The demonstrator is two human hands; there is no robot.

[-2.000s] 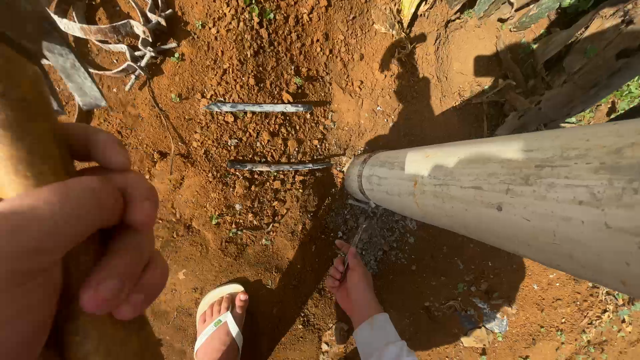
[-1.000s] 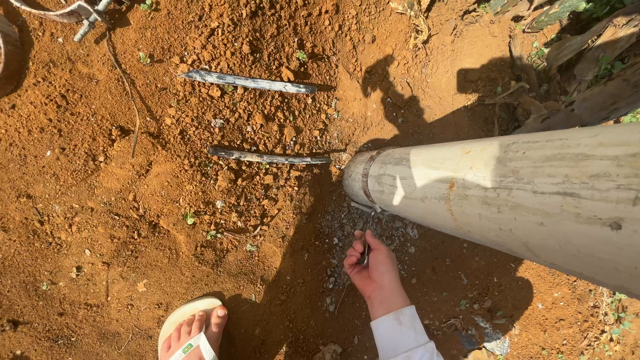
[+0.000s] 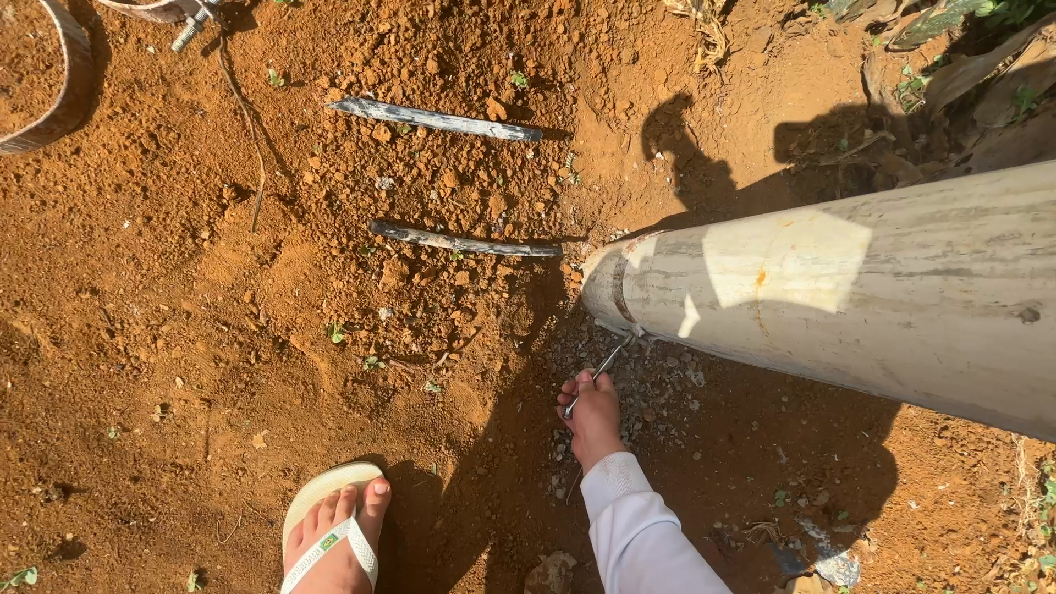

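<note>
My right hand [image 3: 591,412], in a white sleeve, grips a thin metal tool [image 3: 607,361]. The tool's tip touches the lower edge of a pale, round pole [image 3: 825,280], close to a dark ring-shaped mark around its base. Its exact kind cannot be told. Two narrow, dark and whitish strips lie on the reddish soil left of the pole, an upper strip [image 3: 437,118] and a lower strip [image 3: 470,242]. My left hand is outside the view.
A curved metal band [image 3: 73,82] and a threaded bolt [image 3: 193,26] lie at the top left beside a thin twig [image 3: 247,124]. My foot in a white flip-flop [image 3: 334,540] is at the bottom. Grey gravel [image 3: 660,379] surrounds the pole's base; dry leaves [image 3: 973,107] lie top right.
Two seconds ago my left hand was at the left, around a brown object; it has left the view. The tool in my right hand now reaches the pole's base. The view has shifted.
</note>
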